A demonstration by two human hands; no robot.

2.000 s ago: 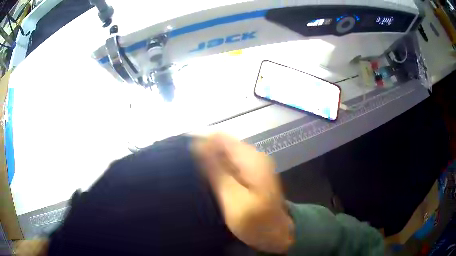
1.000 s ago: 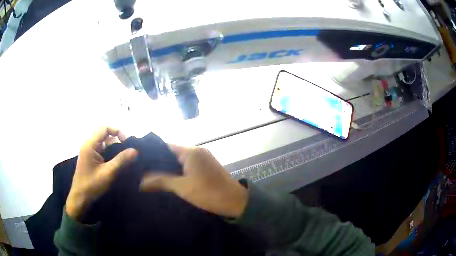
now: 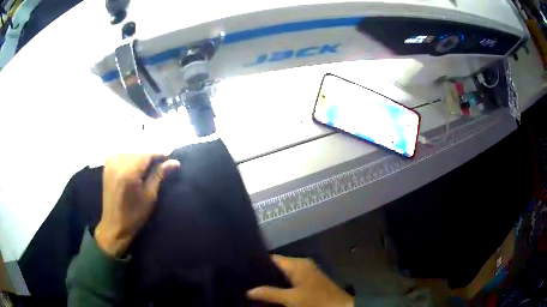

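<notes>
A black fabric panel (image 3: 198, 222) lies on the white table and hangs over its front edge; its far edge reaches just below the small dark cylinder (image 3: 200, 114) beside the needle area. My left hand (image 3: 129, 195) grips the fabric near its far left part, thumb and fingers pinched together. My right hand (image 3: 303, 283) is lower down at the fabric's right edge, fingers on the cloth, partly cut off by the bottom of the picture; whether it pinches the cloth is unclear. The needle itself is lost in glare.
The white sewing machine head (image 3: 294, 51) crosses the back. A lit smartphone (image 3: 367, 115) lies right of the needle area, with a cable at its short side. A ruler strip (image 3: 336, 186) runs along the front edge. Small red and pale items (image 3: 462, 99) lie at the right end.
The fabric's edge has moved up to the needle area and lies flatter. My right hand has moved from the fabric's far edge down towards the lap. My left hand stays on the cloth.
</notes>
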